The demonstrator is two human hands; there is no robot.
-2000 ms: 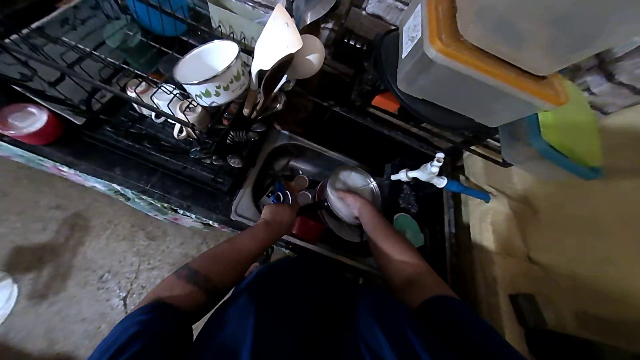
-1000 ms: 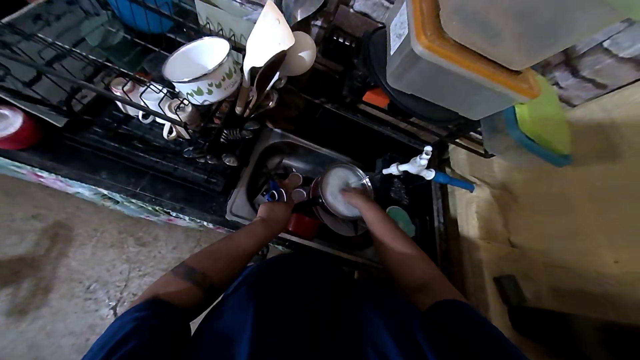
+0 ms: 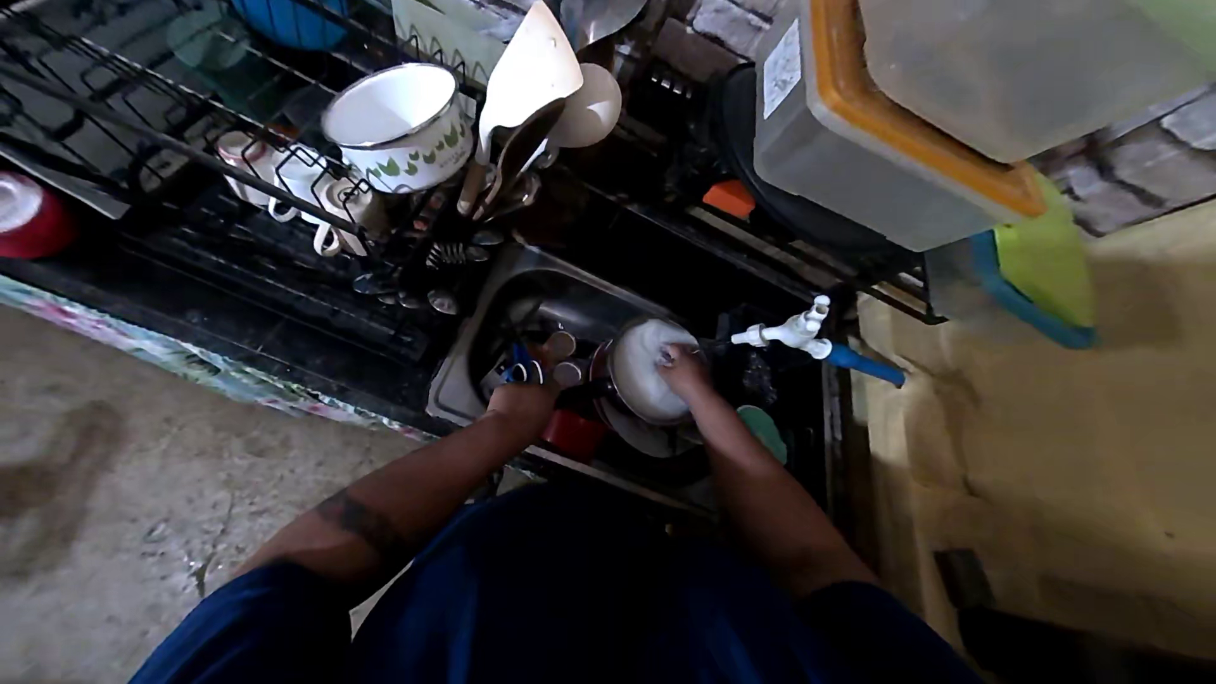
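Observation:
Over a steel sink (image 3: 467, 364), my left hand (image 3: 525, 407) is closed at the dark handle of a round pan (image 3: 638, 385) with a pale inside. My right hand (image 3: 684, 369) reaches into that pan, fingers bunched against its inner surface; whether they hold something small is hidden. Beside my left hand lie several cups (image 3: 560, 344) and blue-rimmed items. A red vessel (image 3: 574, 433) sits below the pan's handle, near the sink's front edge. The white tap (image 3: 793, 331) with a blue end is just right of the pan.
A black wire dish rack (image 3: 123, 119) at the left holds a white enamel pot (image 3: 408, 152), mugs (image 3: 302, 180) and upright utensils (image 3: 522, 81). Plastic containers (image 3: 845, 161) stand on a rack at the upper right. A green round item (image 3: 763, 432) lies beside my right forearm.
My right hand has moved within the pan, from its lower part up to its right side. My left hand stays at the handle.

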